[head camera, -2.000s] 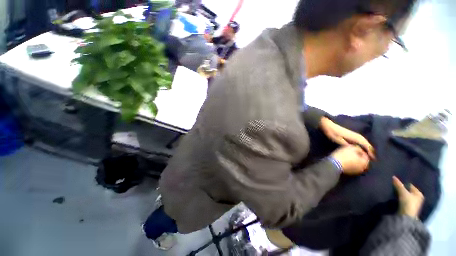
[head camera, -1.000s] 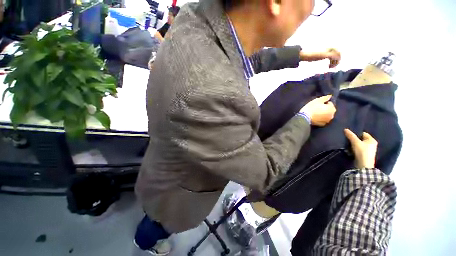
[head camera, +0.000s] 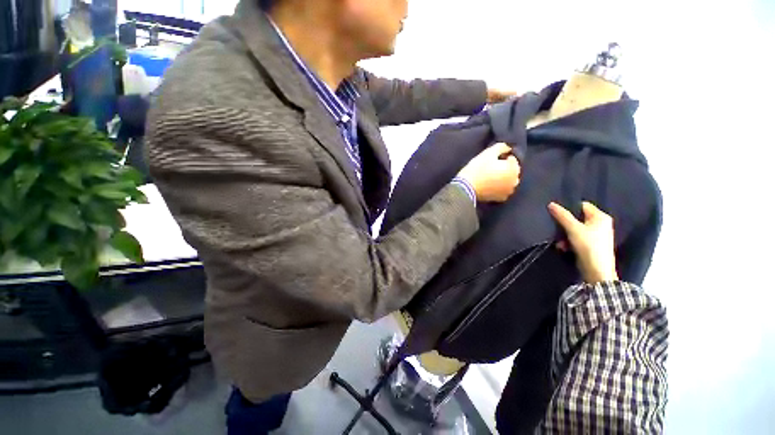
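Observation:
A dark hooded jacket hangs on a beige dress form with a metal neck cap; the form looks tilted. A pale double line slants down the jacket's front. My right hand, in a checked sleeve, is on the jacket at the upper end of this line. Its thumb and one finger stand apart, while lower fingers curl at the cloth edge, their tips partly hidden. My left hand is not in view. Another person's hand grips the jacket below the hood; their other hand is at its far shoulder.
The other person, in a grey-brown blazer, stands close on the left, beside the form. A leafy plant is on a white table at far left. Below are a black stand leg, crumpled clear plastic and a black bin.
The jacket, form and both people's hands appear further left in the picture. The other person's far hand has come down to the jacket's shoulder. My right hand stays at the same part of the jacket.

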